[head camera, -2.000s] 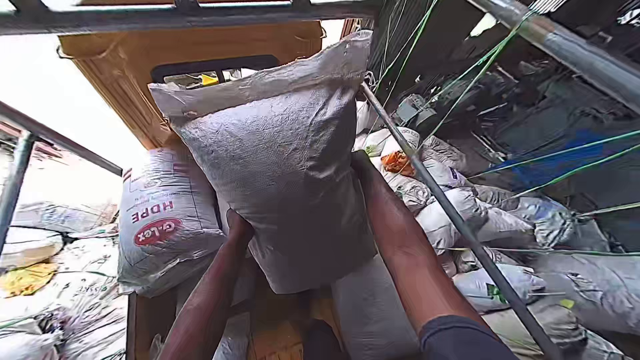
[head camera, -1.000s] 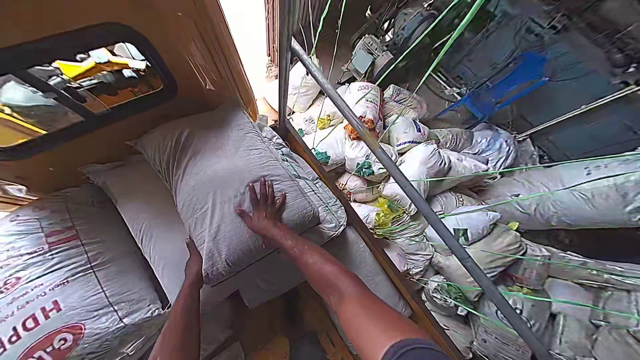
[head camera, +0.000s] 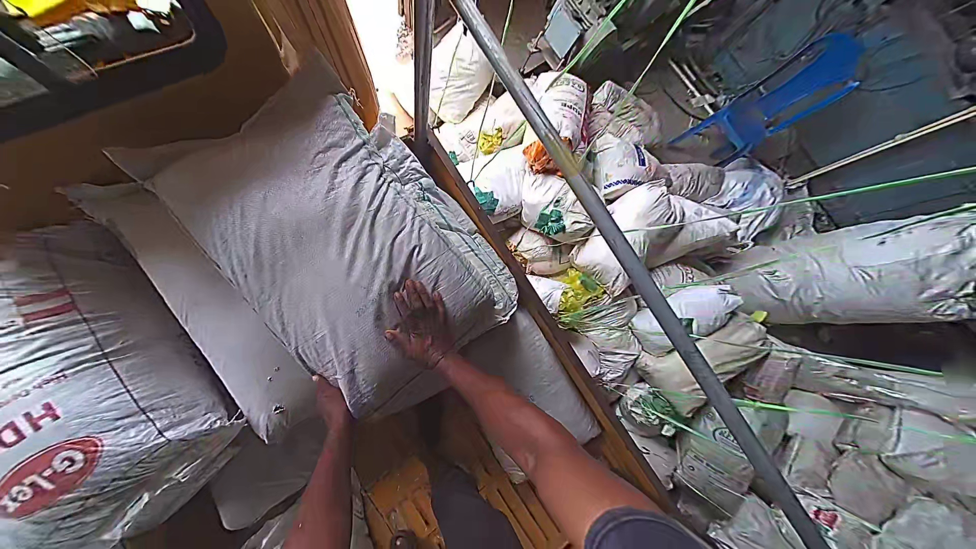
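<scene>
A full white woven sack (head camera: 305, 229) lies on top of other sacks against the wooden side wall. My right hand (head camera: 421, 324) is spread flat on its near part, fingers apart. At the sack's near left corner is my left hand (head camera: 332, 400), its fingers partly hidden at the edge, so its grip cannot be told. Under and left of this sack lies another plain white sack (head camera: 206, 305). Further left stands a large white sack with red print (head camera: 99, 366). One more pale sack (head camera: 534, 366) lies below on the right, beside the wooden edge.
A wooden side board (head camera: 549, 328) runs along the right, with a grey metal pole (head camera: 633, 267) slanting above it. Beyond are many heaped sacks (head camera: 640, 236), green strings and a blue plastic chair (head camera: 770, 99). Wooden slats (head camera: 404, 496) show by my legs.
Two seconds ago the white sack was held up between both hands; now it lies on the stack. My right hand has moved from its side onto its top. The view has turned right.
</scene>
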